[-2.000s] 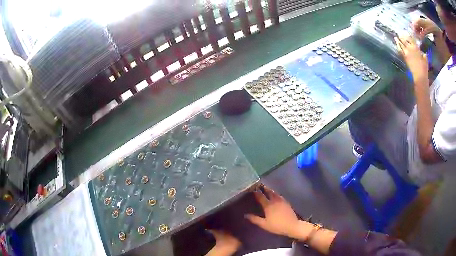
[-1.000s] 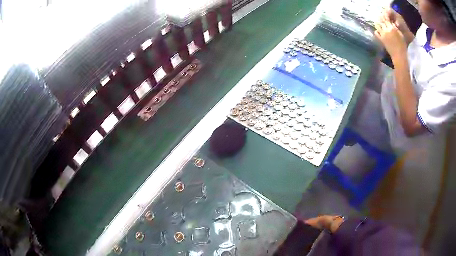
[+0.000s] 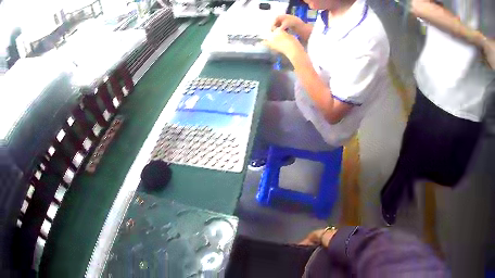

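The clear blister tray (image 3: pixel 179 239) lies flat at the bottom of the view, cut off by the edge, with a few small round components (image 3: pixel 130 223) along its left side. My right hand (image 3: pixel 315 237) is small and blurred at the bottom, right of the tray and apart from it, under a dark sleeve. Its fingers are partly hidden and I cannot tell if it holds anything. My left hand is out of the picture. The round dark pad (image 3: pixel 156 175) lies just beyond the tray.
A parts board (image 3: pixel 213 111) with rows of discs lies beyond the pad. A strip fixture (image 3: pixel 105 145) lies left of the pale rail (image 3: pixel 142 149). A seated person (image 3: pixel 347 59) works at a white tray (image 3: pixel 233 32). Another person (image 3: pixel 448 92) stands right. A blue stool (image 3: pixel 301 179) is beside the bench.
The view has swung to the right, so the tray has slid down and left and a standing person shows. My left hand, seen two seconds ago, has left the picture.
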